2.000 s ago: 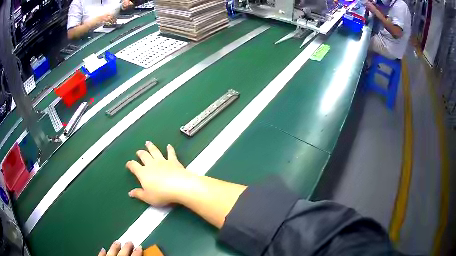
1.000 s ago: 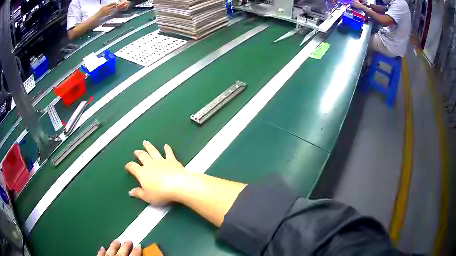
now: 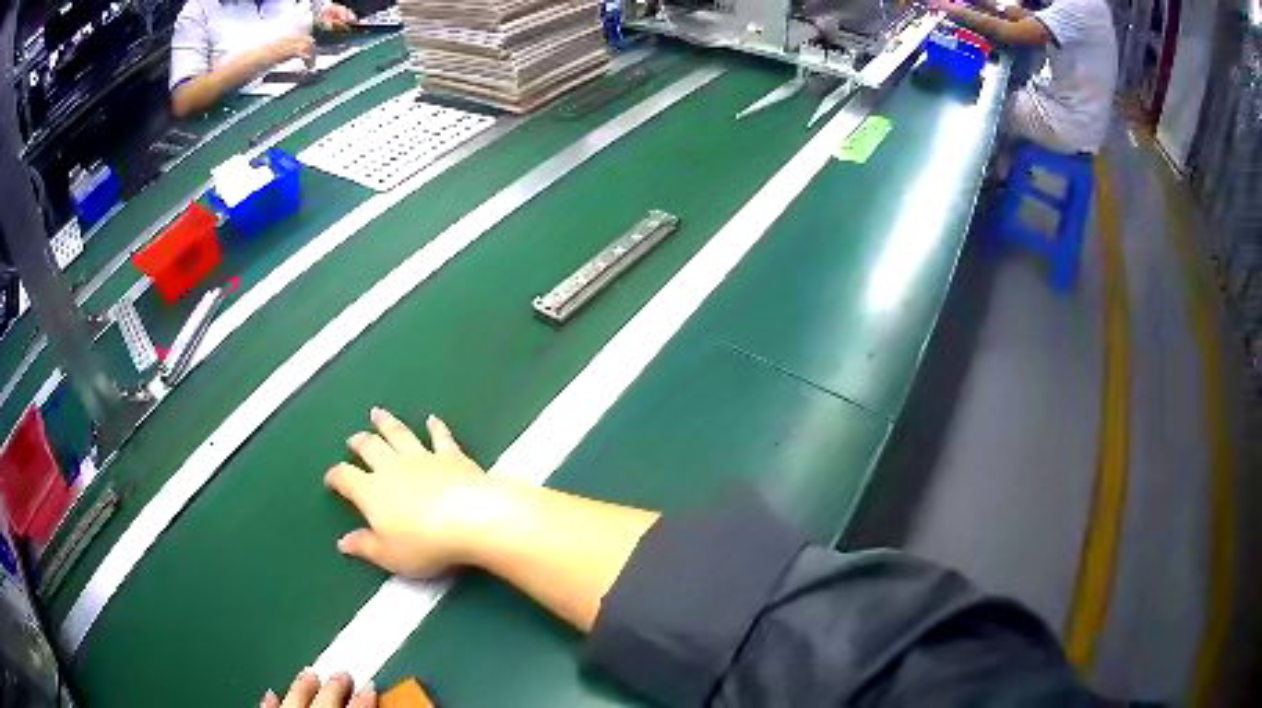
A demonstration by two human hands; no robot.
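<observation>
A grey metal fixture point(image 3: 606, 267) lies slanted on the green belt between two white lines, beyond my hands and touched by neither. My right hand point(image 3: 415, 505) rests palm down with fingers spread, empty, at the near white line. Only the fingertips of my left hand point(image 3: 321, 690) show at the bottom edge; the rest is cut off. An orange block point(image 3: 406, 694) shows just right of these fingertips, mostly out of the picture; whether my left hand grips it cannot be told. Another narrow metal fixture point(image 3: 80, 542) lies at the far left, across the belt.
Red bin point(image 3: 179, 252) and blue bin point(image 3: 259, 194) stand across the belt. Stacked trays point(image 3: 507, 53) and a perforated sheet point(image 3: 397, 140) are at the far side. A machine point(image 3: 747, 31) and green label point(image 3: 864, 138) are ahead. Two people sit farther off; a blue stool point(image 3: 1048, 208) is right.
The near fixture has moved a little away from my right hand. The other fixture has slid along the far lane towards the lower left. The view has shifted slightly; my hands keep their pose.
</observation>
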